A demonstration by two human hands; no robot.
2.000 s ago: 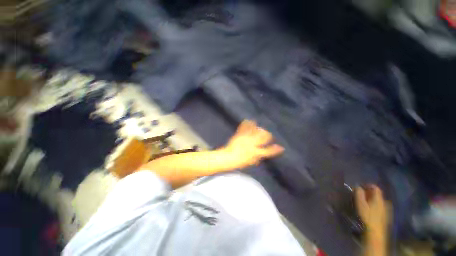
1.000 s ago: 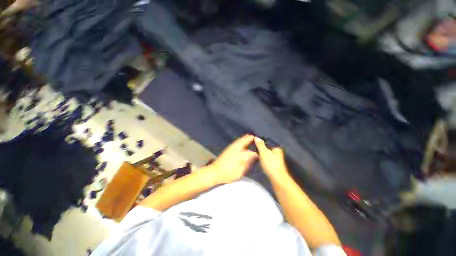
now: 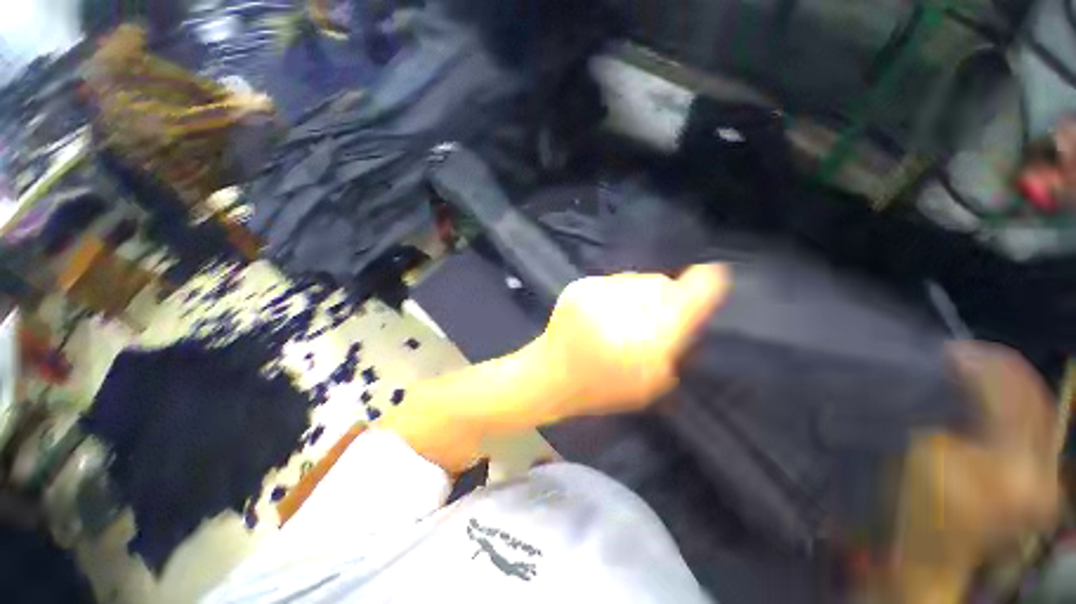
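A dark grey-blue garment (image 3: 826,319) is stretched between my two hands above the pressing table pad (image 3: 472,309). My left hand (image 3: 625,336) is closed on the garment's left edge, thumb on top. My right hand (image 3: 1003,437) is strongly blurred at the right and holds the garment's other end. More dark cloth, narrow and long, lies behind my left hand. The small white label (image 3: 513,283) shows on the cloth to the left of it. The steam iron cannot be made out.
A garment pile (image 3: 342,177) lies at the back left. Dark cloth scraps (image 3: 354,360) and a large dark cloth (image 3: 201,437) lie on the pale floor at left. The brown stool (image 3: 319,474) is partly hidden by my sleeve. Green bars and cables stand at the back right.
My hands were together at the middle of the cloth and are now wide apart. The right hand has moved far right, and the garment is raised and spread between them. The view has shifted.
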